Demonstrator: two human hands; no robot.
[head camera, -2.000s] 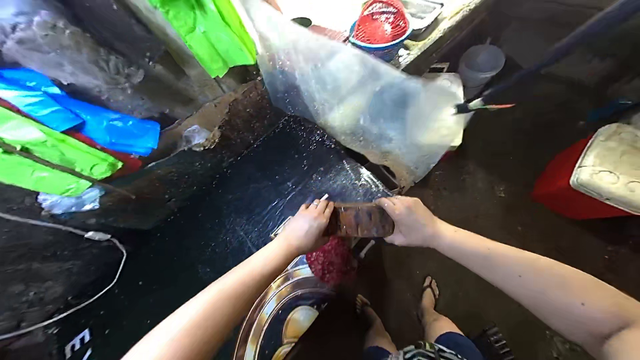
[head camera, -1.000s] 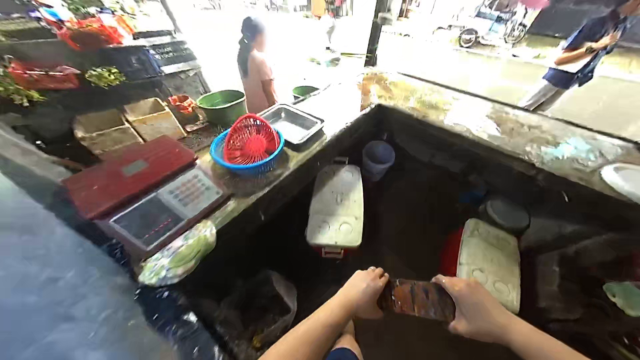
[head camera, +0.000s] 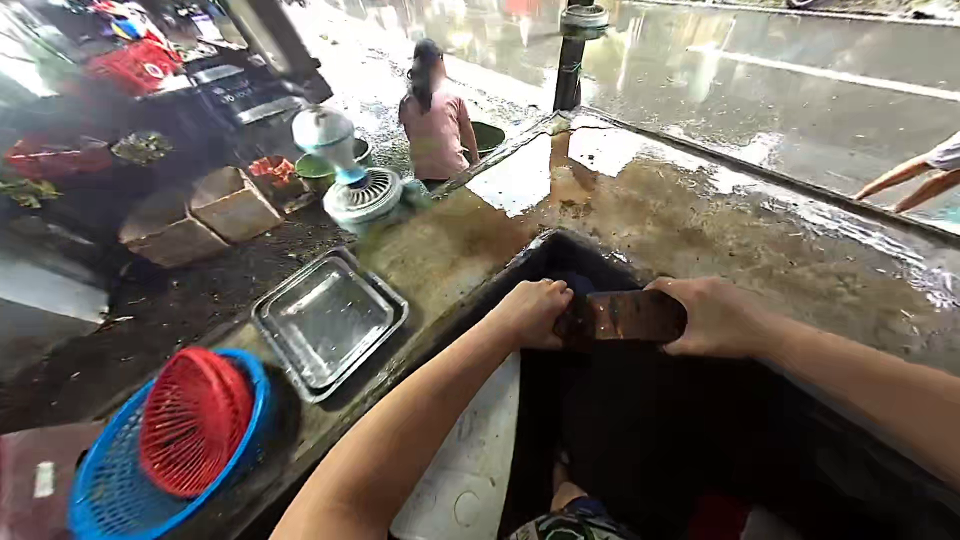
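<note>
A dark brown block (head camera: 637, 316), perhaps of wood, is held level between my two hands, over the dark space inside the counter. My left hand (head camera: 536, 311) grips its left end, with a ring on one finger. Around the right end close the fingers and thumb of my right hand (head camera: 701, 316). The block's underside is hidden. Below my left forearm lies the white lid (head camera: 469, 465) of a cooler box.
A wet concrete counter (head camera: 660, 202) bends around me. On its left part stand metal trays (head camera: 330, 322) and a blue basket (head camera: 105, 480) with red baskets (head camera: 196, 424). Beyond are a fan (head camera: 352, 172), a person in pink (head camera: 436, 131), a post (head camera: 571, 67) and another person's legs (head camera: 907, 180).
The view has swung far, from the dark surface and plastic sheet to the counter and street. Both hands still hold the block.
</note>
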